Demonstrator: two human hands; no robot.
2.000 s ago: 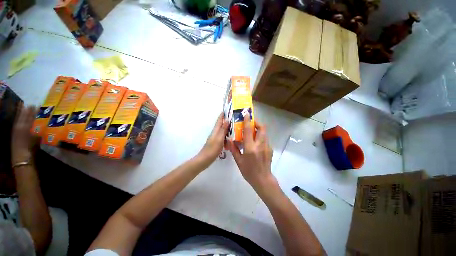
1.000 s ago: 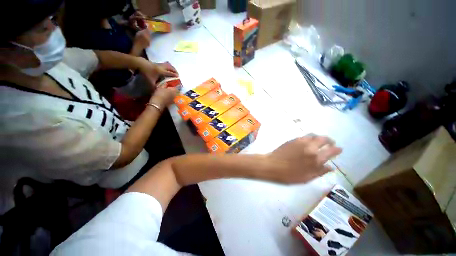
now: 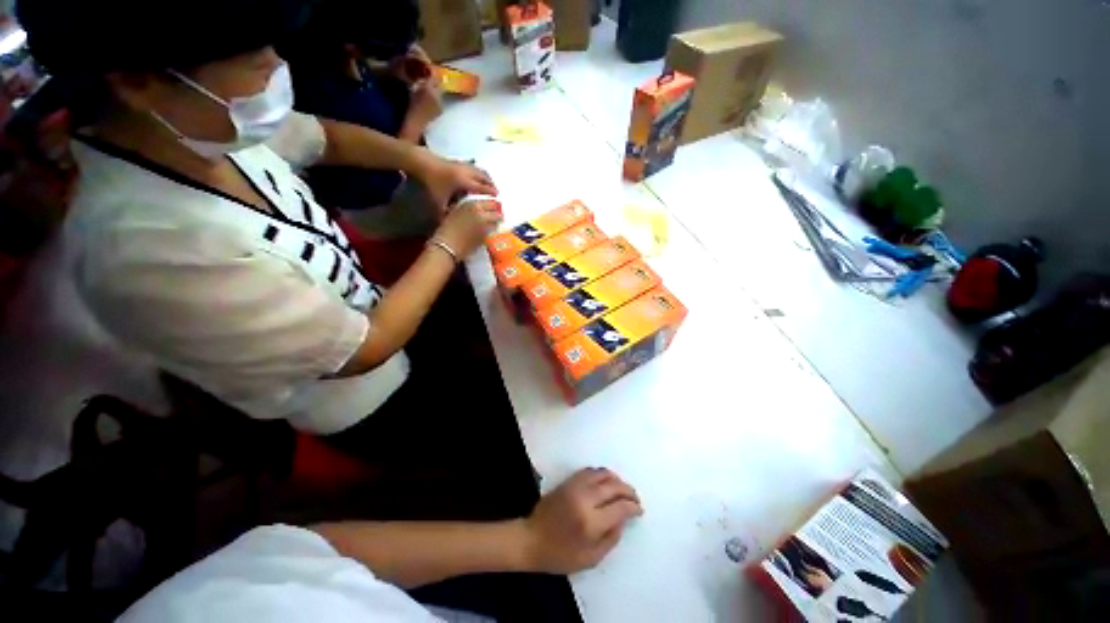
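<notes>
My left hand [image 3: 584, 517] rests at the near edge of the white table, its fingers curled in and together. Nothing shows in it. My right hand is out of the picture. A retail box [image 3: 858, 550] lies flat at the lower right, its white printed face up, cut off by the bottom edge. Several orange and black retail boxes [image 3: 605, 304] lie side by side in a slanted row, beyond my left hand.
A co-worker [image 3: 262, 268] sits close on the left, hands on a small item. Brown cartons [image 3: 1022, 487] stand at the right. An upright retail box [image 3: 659, 127], blue-handled pliers [image 3: 907, 265], and yellow paper [image 3: 646, 229] are farther back. Another person sits beyond.
The view has turned left. My left hand, earlier on a box with my right hand, then blurred over the table, is now down at the table edge. The box held upright now lies flat.
</notes>
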